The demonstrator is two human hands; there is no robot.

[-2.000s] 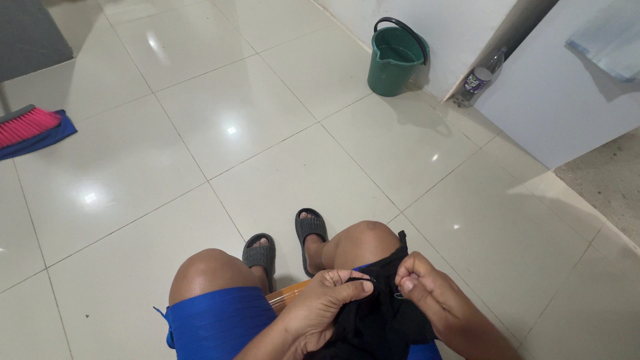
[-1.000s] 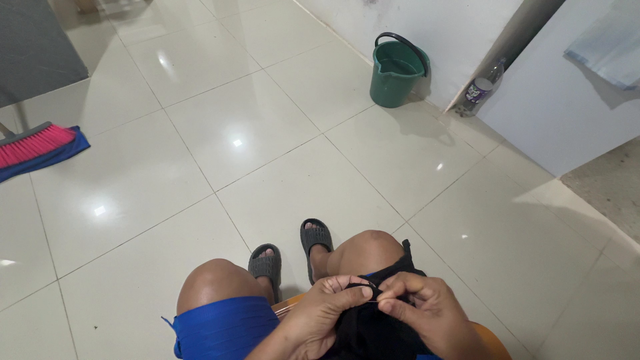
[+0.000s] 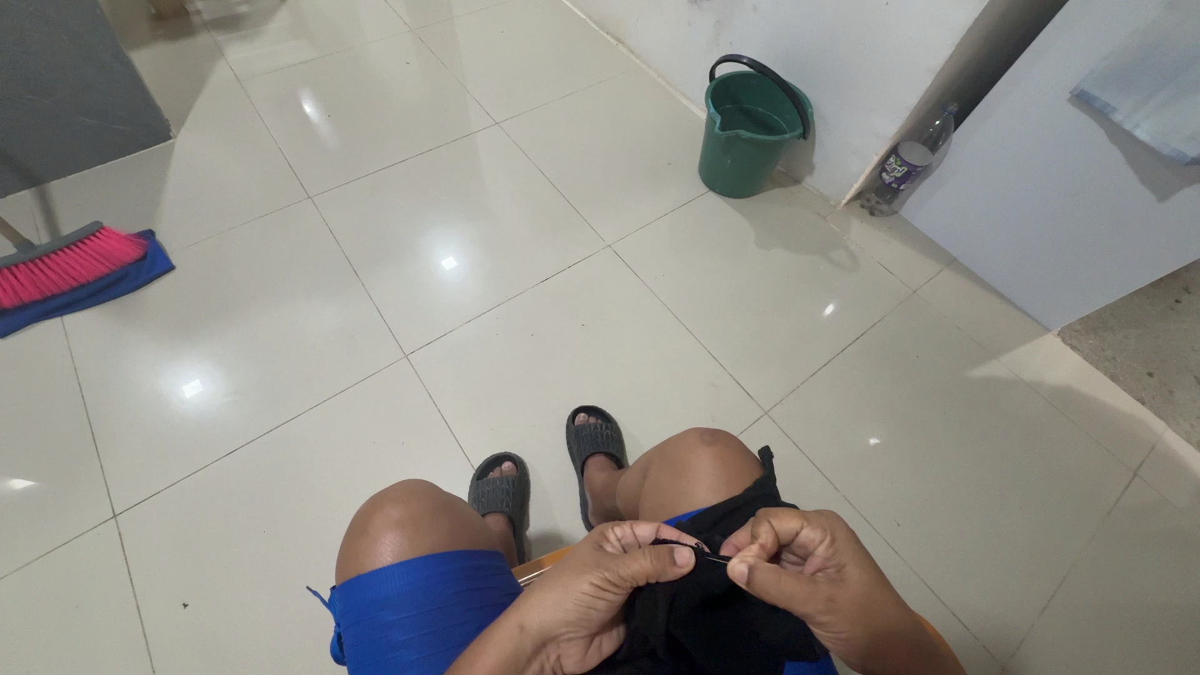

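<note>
Black cloth lies over my lap, on top of blue shorts. My left hand pinches an edge of the cloth between thumb and forefinger. Close to its right, my right hand grips a thin, shiny sewing needle between thumb and fingertips. The needle's left end meets the pinched edge; whether it passes through the cloth cannot be told. Much of the cloth is hidden under both hands.
Dark slide sandals are on my feet on the tiled floor. Beyond stand a green plastic bucket by the wall and a plastic bottle in a corner. A pink-bristled broom rests on a blue cloth at left. An orange seat edge shows beneath me.
Two seconds ago my right hand was farther from my left; the hands came together by one second ago and remain close, with the black cloth still held.
</note>
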